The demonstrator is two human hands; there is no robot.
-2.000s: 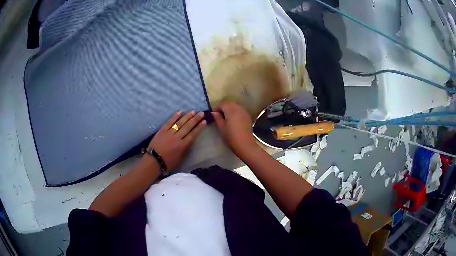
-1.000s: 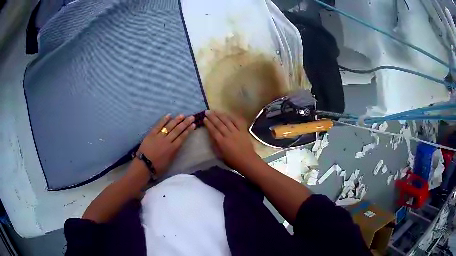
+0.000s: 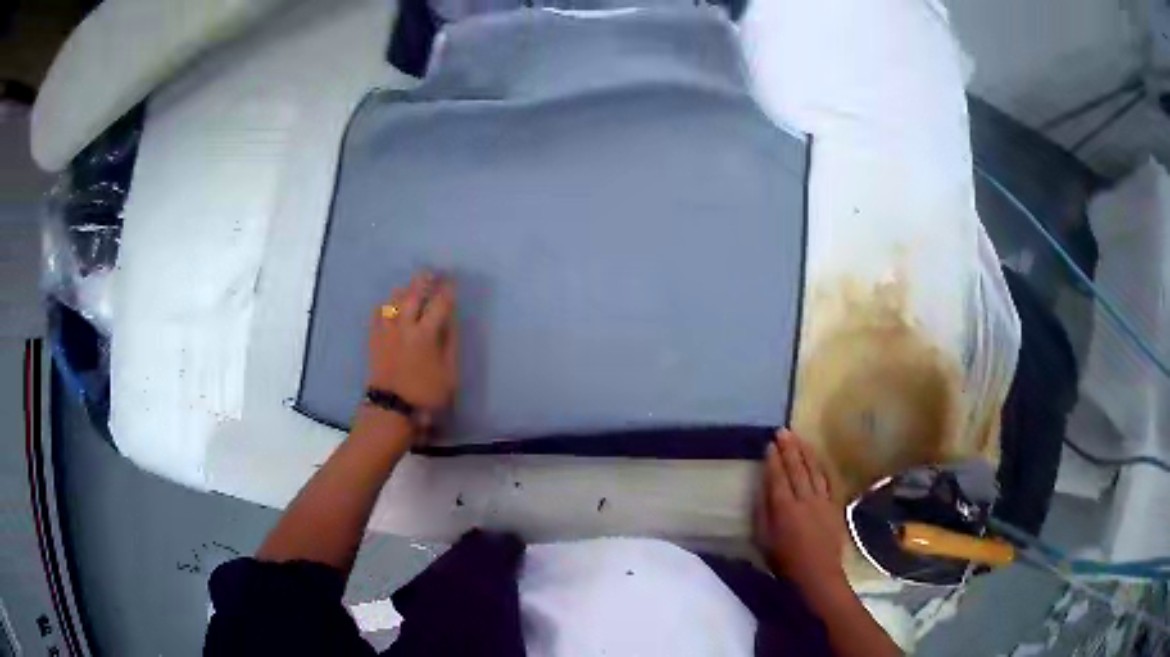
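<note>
The blue-grey garment panel (image 3: 577, 270) lies spread on the off-white padded table cover (image 3: 193, 295). A dark navy hem strip (image 3: 616, 443) shows folded along its near edge. My left hand (image 3: 417, 359) lies over the panel's left part, slightly blurred, with nothing held in it. My right hand (image 3: 802, 501) rests at the panel's near right corner, fingertips touching the end of the hem strip; whether it pinches the cloth is not clear. The steam iron (image 3: 917, 526), dark with an orange-yellow handle, sits just right of my right hand.
A round brown scorch stain (image 3: 885, 404) marks the cover right of the panel. Light blue hoses (image 3: 1116, 566) run right from the iron. A long padded cream board (image 3: 103, 84) is at the far left, with clear plastic wrap (image 3: 84, 238) below it. Dark cloth (image 3: 1042, 372) hangs at the right edge.
The view has swung left, so the whole panel shows. My left hand has left the hem and moved up onto the panel's left part. My right hand remains near the right corner.
</note>
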